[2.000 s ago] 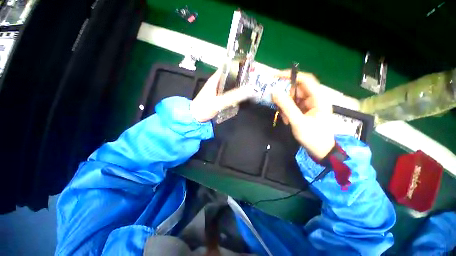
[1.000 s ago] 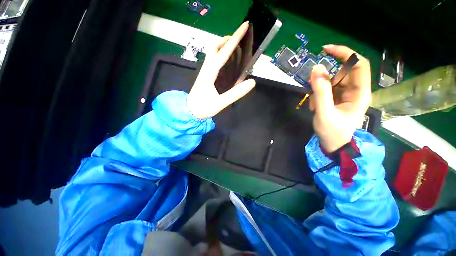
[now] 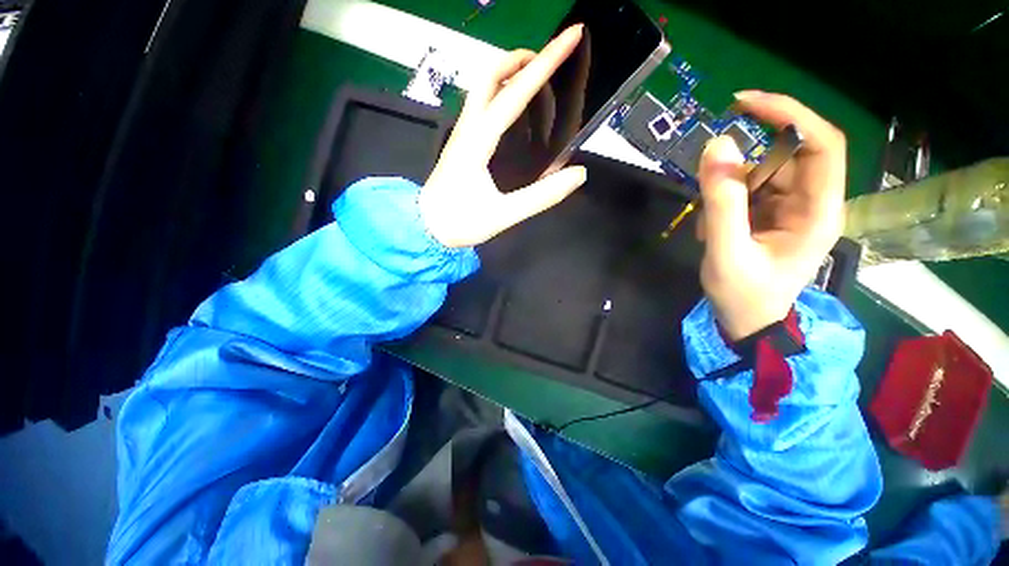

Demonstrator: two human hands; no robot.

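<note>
My left hand (image 3: 487, 166) holds a phone mid-frame (image 3: 603, 72), tilted so its dark glossy face shows, with a silvery edge at its right. My right hand (image 3: 769, 210) holds a blue mainboard (image 3: 692, 127) with grey metal shields between thumb and fingers, just right of the phone. Tweezers (image 3: 775, 160) also lie in my right hand. A narrow orange-yellow flex cable (image 3: 680, 219) hangs below the board. Both things are above the black tray (image 3: 553, 265).
A white-silver irregular piece (image 3: 426, 80) lies above the tray on a white strip (image 3: 387, 35). At right are a pale yellow-green roll (image 3: 940, 210), a small phone-like part (image 3: 905, 155) and a red pouch (image 3: 932, 400). Dark stacks (image 3: 166, 188) stand at left.
Since two seconds ago, the board has moved right, away from the phone, and the phone has turned from its open inside to its glossy face. Both hands have since shifted slightly right.
</note>
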